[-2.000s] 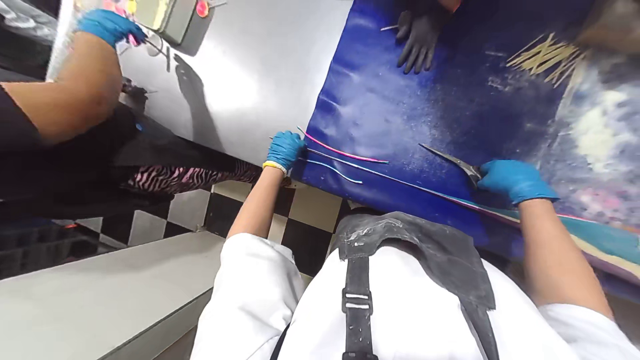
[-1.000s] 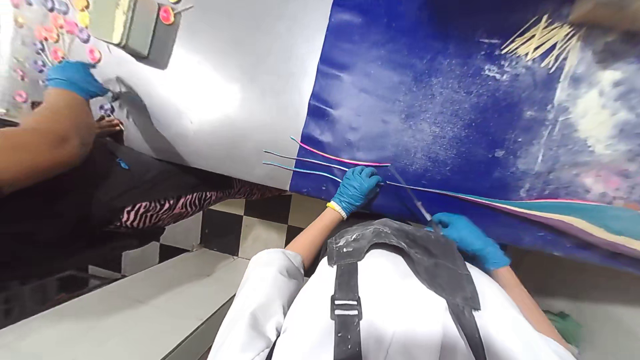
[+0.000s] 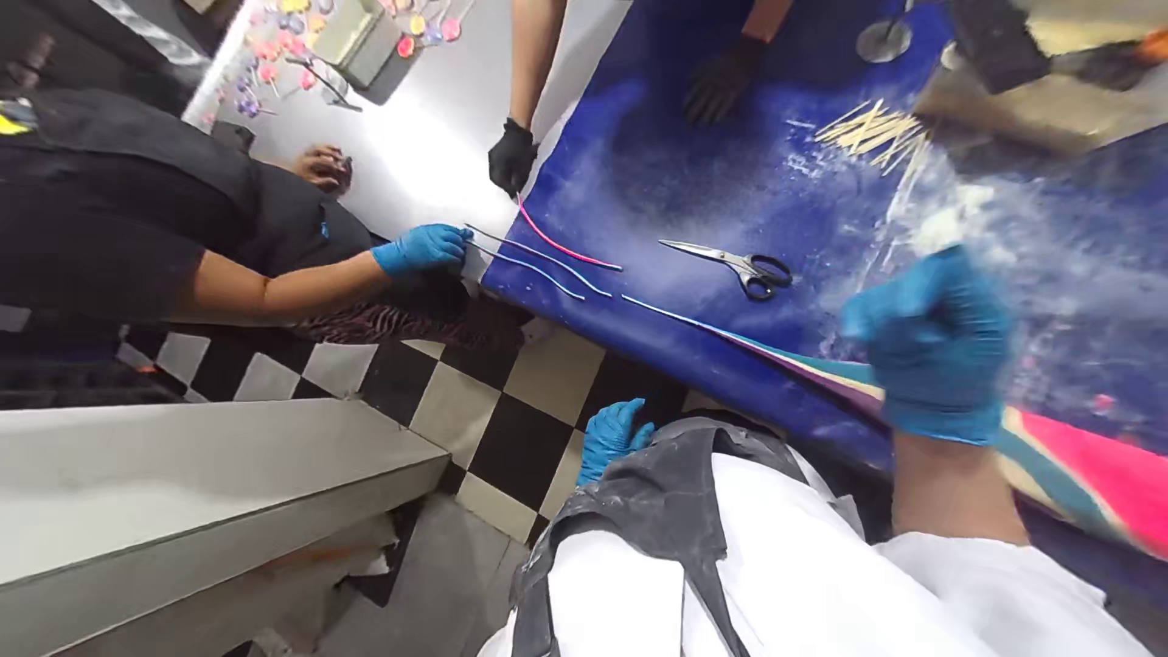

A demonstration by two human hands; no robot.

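My left hand, in a blue glove, hangs beside my apron below the table edge, fingers somewhat apart and nothing seen in it. My right hand, blue-gloved and blurred, is above the thick part of the striped candy-like rope; whether it touches the rope cannot be told. The rope tapers to a thin tip at the left. Black-handled scissors lie on the blue mat, left of my right hand. Cut off from the rope are a pink strand and thin bluish strands, their far ends at co-workers' gloved hands.
A co-worker's blue-gloved hand and another's black-gloved hand are at the mat's left edge. A dark-gloved hand rests farther back. Wooden sticks lie at the back right, lollipops at the back left. A white ledge stands at lower left.
The scissors, in my right hand before, now lie on the mat. My left hand has left the strands and dropped below the table edge. Co-workers' hands have come to the strands. The view has shifted.
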